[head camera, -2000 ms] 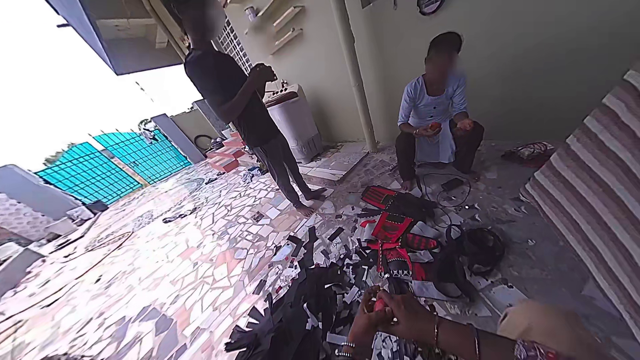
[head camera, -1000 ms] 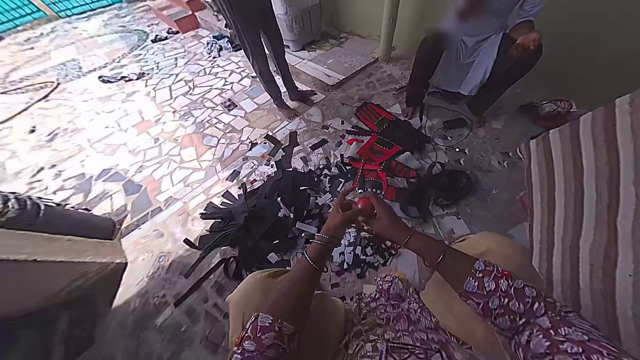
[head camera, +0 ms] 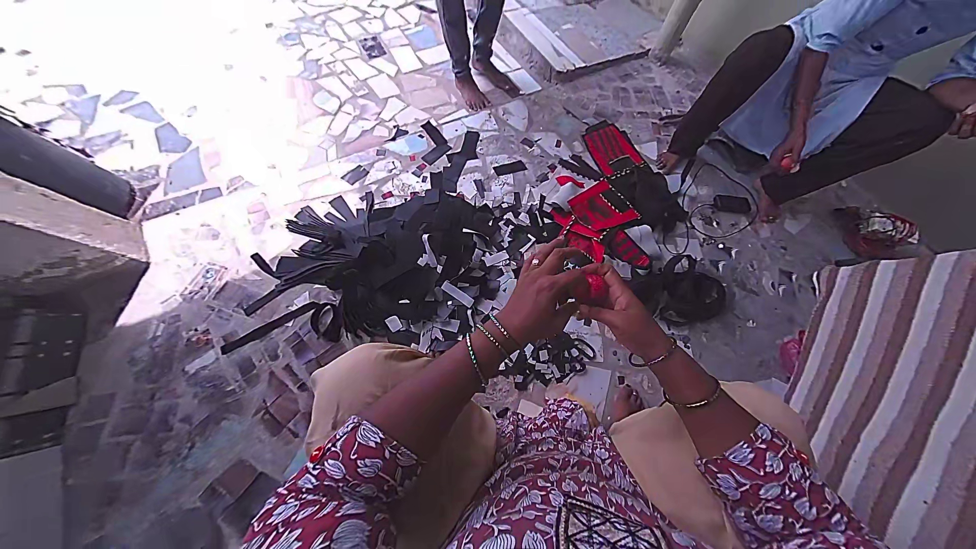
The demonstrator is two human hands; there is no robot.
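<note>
Both my hands meet in front of me above the floor. Between them is a small red object, partly covered by fingers; its exact kind cannot be told. My right hand has its thumb and fingers around it from the right. My left hand touches it from the other side, with fingers bent over; whether it grips the object too is unclear. Beyond the hands lie red and black fabric pieces with beaded edges. A heap of black strips spreads to the left, with small white and black scraps around it.
A seated person at upper right holds a small red thing. Another person's bare feet stand at the top. A coiled black cable with an adapter and black coils lie right. Striped cloth is at right, a concrete ledge at left.
The view has turned downward. My two hands stay together around the small red object. The standing person's upper body, shown two seconds ago, is out of view.
</note>
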